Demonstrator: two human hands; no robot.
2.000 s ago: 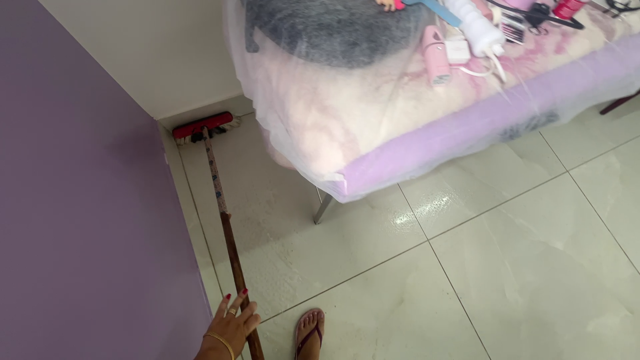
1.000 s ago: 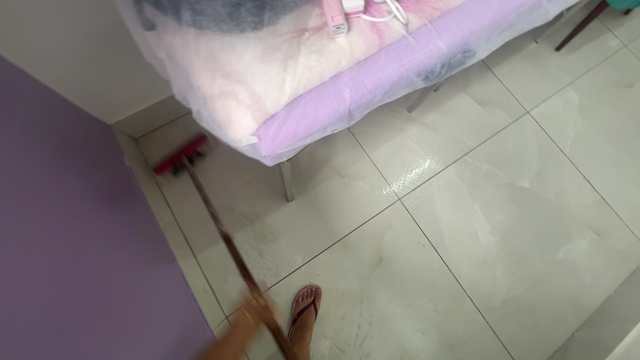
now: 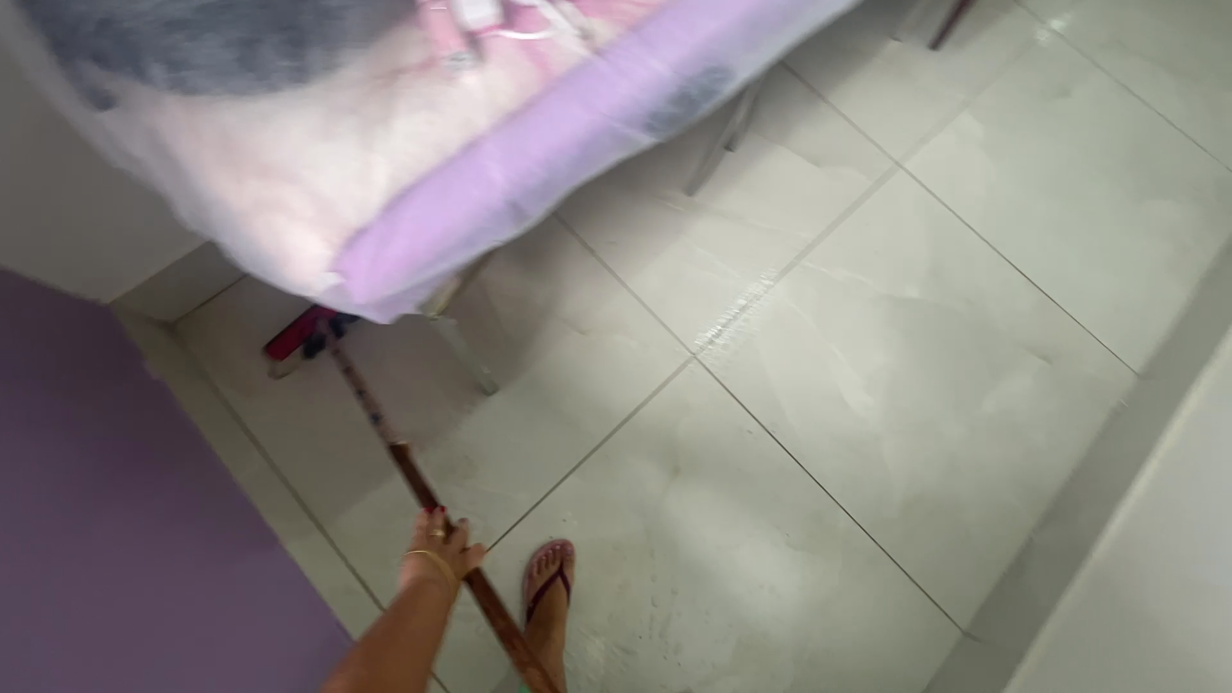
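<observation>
My left hand [image 3: 443, 553] is at the wooden handle of a broom [image 3: 500, 616], its fingers laid over the handle and the thumb on the right side. A ring and a thin bracelet show on it. The handle slants up and left to the red broom head [image 3: 294, 335], which rests on the tiled floor, its right end partly hidden by the plastic-covered edge of a bed or padded table. My right hand is out of view, and the lower end of the handle leaves the bottom edge.
Above the broom head hangs the clear plastic cover [image 3: 385, 306] over pink and lilac bedding [image 3: 481, 183]. Metal legs [image 3: 467, 356] stand beneath it. A purple wall [image 3: 125, 481] runs along the left. My foot in a flip-flop [image 3: 549, 582] is right of the handle.
The broom head has moved from the corner to near the bedding's edge, now partly under it. My left hand is still at the handle. The view has shifted right.
</observation>
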